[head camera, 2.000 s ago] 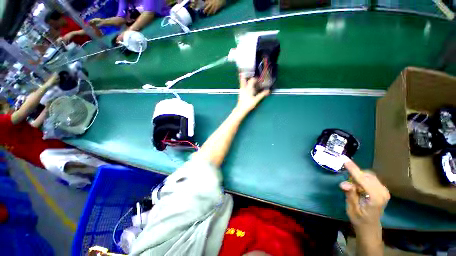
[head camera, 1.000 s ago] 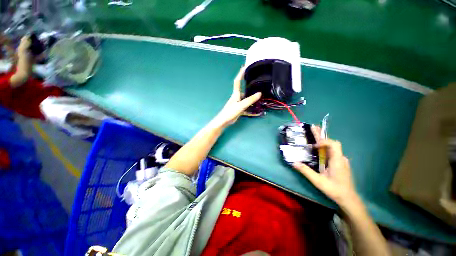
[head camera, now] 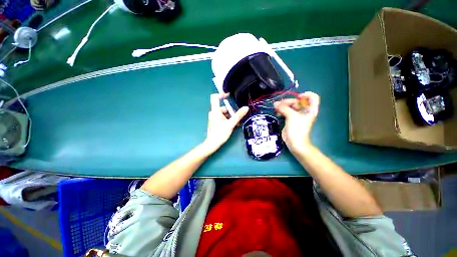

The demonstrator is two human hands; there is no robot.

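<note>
The white camera housing (head camera: 238,49) with its glossy black inner part lies on the green bench in front of me, its white tail cable pointing left. Thin red and dark wire leads (head camera: 270,95) come out of its lower side. The round black lens module shell (head camera: 262,136), its electronics facing up, lies just below the housing. My left hand (head camera: 223,120) is at the housing's lower left edge, thumb by the wires. My right hand (head camera: 299,118) is right of the shell, fingers at the wires, with a yellow-orange handle held in it. Its tip is too small to see.
An open cardboard box (head camera: 371,90) holding several black camera ball halves stands at the right. Another camera unit (head camera: 131,6) with a white cable lies on the belt at the top left. A fan (head camera: 11,131) is at the far left, and a blue crate (head camera: 80,213) is below the bench.
The shell now lies directly below the housing, and my right hand has moved from the shell to the wires. The view has shifted, showing more of the box.
</note>
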